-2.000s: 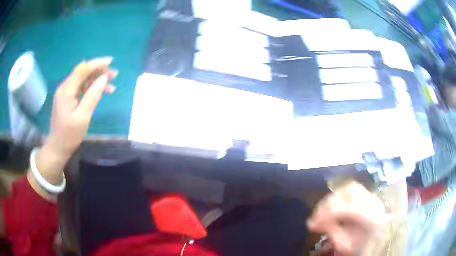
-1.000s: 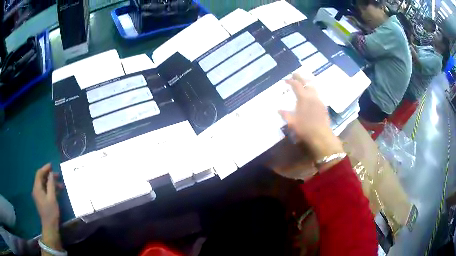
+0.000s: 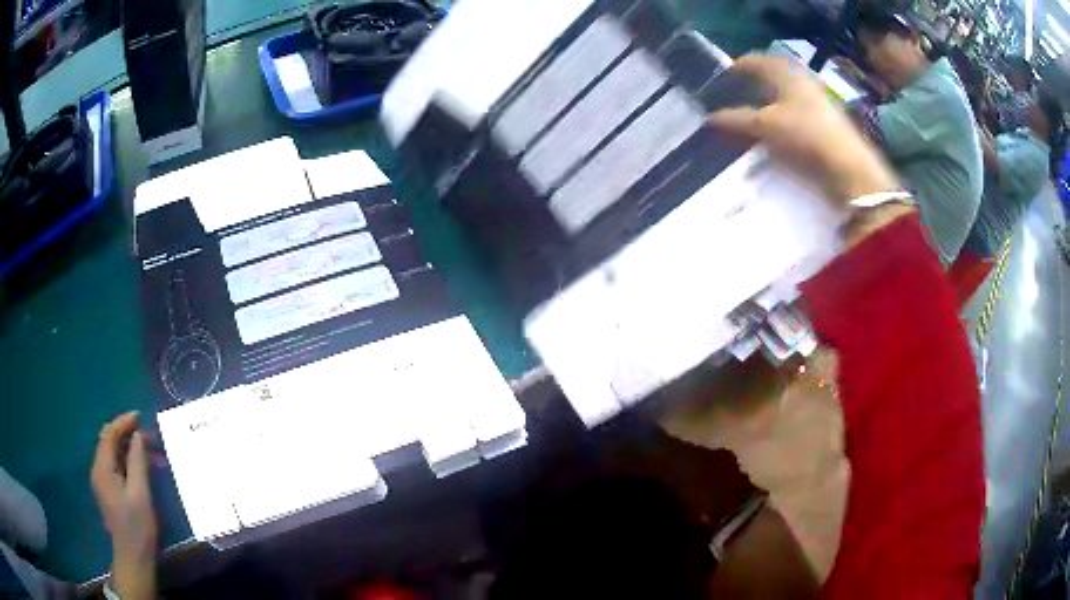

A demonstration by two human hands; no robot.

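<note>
A neat stack of flat box blanks (image 3: 340,416) lies in front of me, black panel with headphone drawing and pale text blocks, white notched flaps at the table's front edge. My left hand (image 3: 127,498) is at the stack's left edge, partly cut off by the bottom edge, holding nothing. My right hand (image 3: 804,129) grips a blurred flat box blank (image 3: 657,264) by its right part, tilted above the table to the right of the stack. Whether it is one sheet or several I cannot tell.
A blue tray (image 3: 282,88) with black headphones (image 3: 370,47) is at the far side. Another blue tray (image 3: 103,147) and an upright dark box (image 3: 164,88) are at far left. Brown cardboard (image 3: 792,457) is at lower right. A person (image 3: 933,141) sits at right.
My right hand has moved right and up and now grips the right-hand blank, which has shifted away from the stack, opening a gap of green table. My left hand has barely moved.
</note>
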